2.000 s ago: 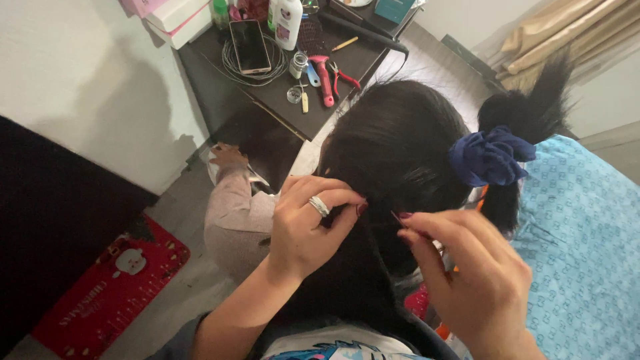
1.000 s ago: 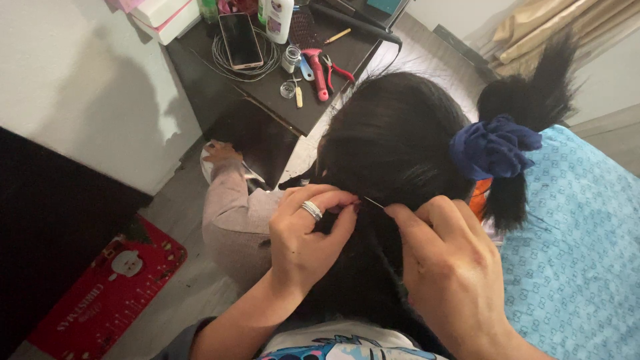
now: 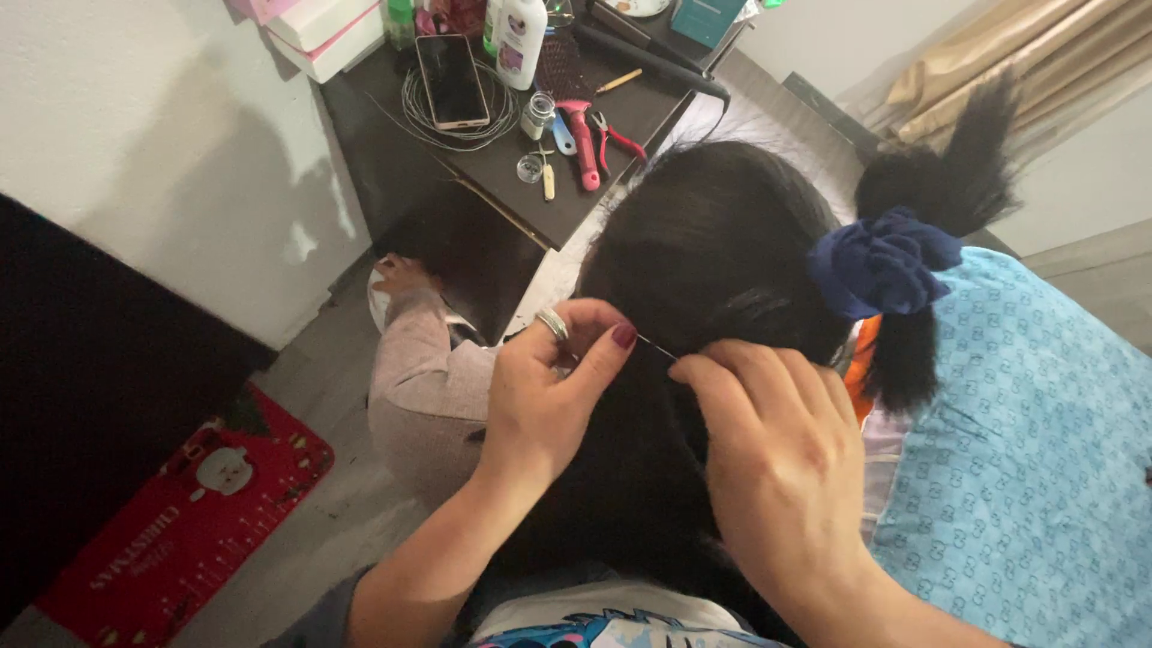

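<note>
Another person's head of dark hair (image 3: 711, 234) is in front of me, with part of the hair gathered in a navy blue scrunchie (image 3: 886, 265) on the right. My left hand (image 3: 562, 387), with a ring and dark red nails, is at the back of the head, thumb and forefinger pinched together. My right hand (image 3: 783, 432) is just right of it, fingers curled down against the hair. A thin, light strand or wire (image 3: 657, 346) spans the small gap between the two hands' fingertips. What exactly it is, I cannot tell. The right fingertips are partly hidden.
A dark table (image 3: 576, 216) at the top holds a phone (image 3: 452, 81) on coiled wire, a white bottle (image 3: 522, 40), a pink-handled brush (image 3: 583, 148), red-handled pliers (image 3: 616, 144) and a small jar (image 3: 537, 115). Blue patterned bedding (image 3: 1035, 450) lies right, a red mat (image 3: 198, 522) lower left.
My right hand has turned from an open pinch to curled fingers with its back toward me. The left hand has stayed pinched near the same spot on the head.
</note>
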